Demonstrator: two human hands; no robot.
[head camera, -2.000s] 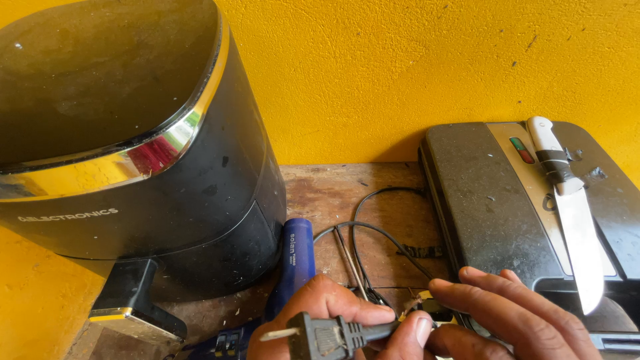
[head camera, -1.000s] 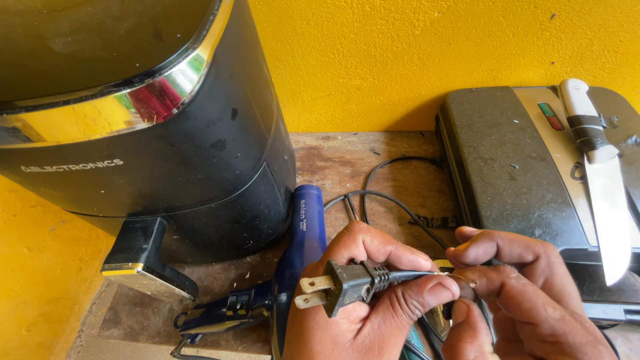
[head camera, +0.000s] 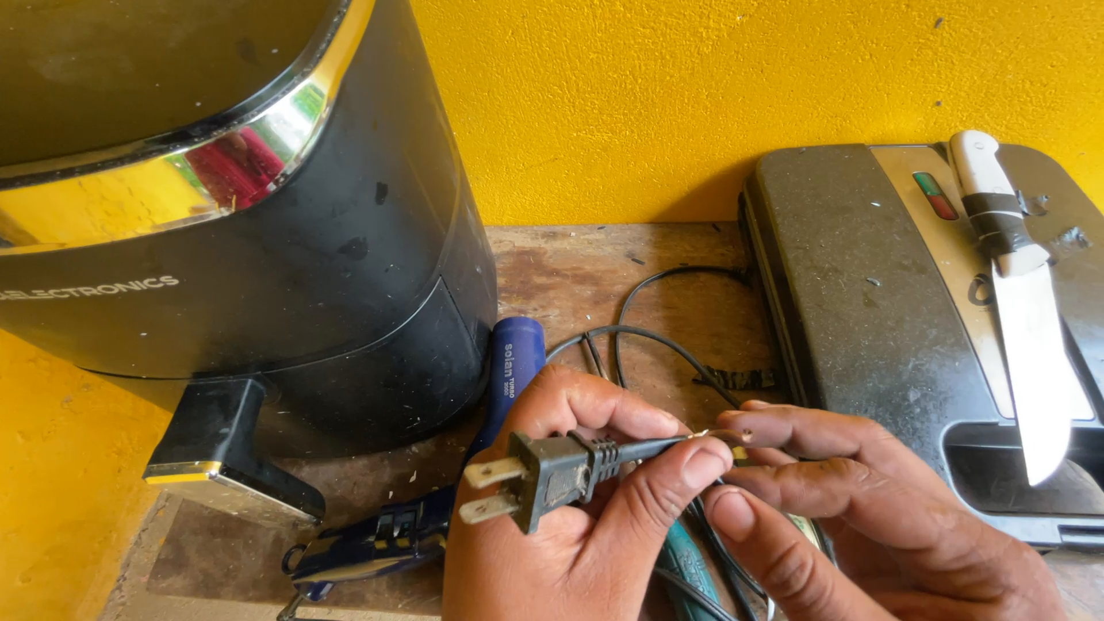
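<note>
My left hand (head camera: 595, 509) holds a black two-pin power plug (head camera: 552, 479), its flat metal prongs pointing left. The plug's short cord runs right between my left thumb and index finger, where a bit of bare wire (head camera: 711, 434) shows at the end. Close against it on the right, my right hand (head camera: 845, 509) has its thumb and fingers around the wire ends; what exactly they pinch is partly hidden. Black cords (head camera: 664, 336) loop on the wooden surface behind my hands, and a teal-handled tool (head camera: 687, 561) lies below them, mostly covered.
A black air fryer (head camera: 345, 285) stands at left, its handle (head camera: 216, 440) jutting forward. Beside it lies a blue hair dryer (head camera: 517, 354). At right, a knife with a white, taped handle (head camera: 1031, 345) rests on a dark sandwich maker (head camera: 845, 250). A yellow wall (head camera: 604, 103) rises behind.
The plug has turned from pointing toward the camera's lower left to showing both prongs at left. My right hand's fingers, earlier extended over the cord, are now curled near the wire end.
</note>
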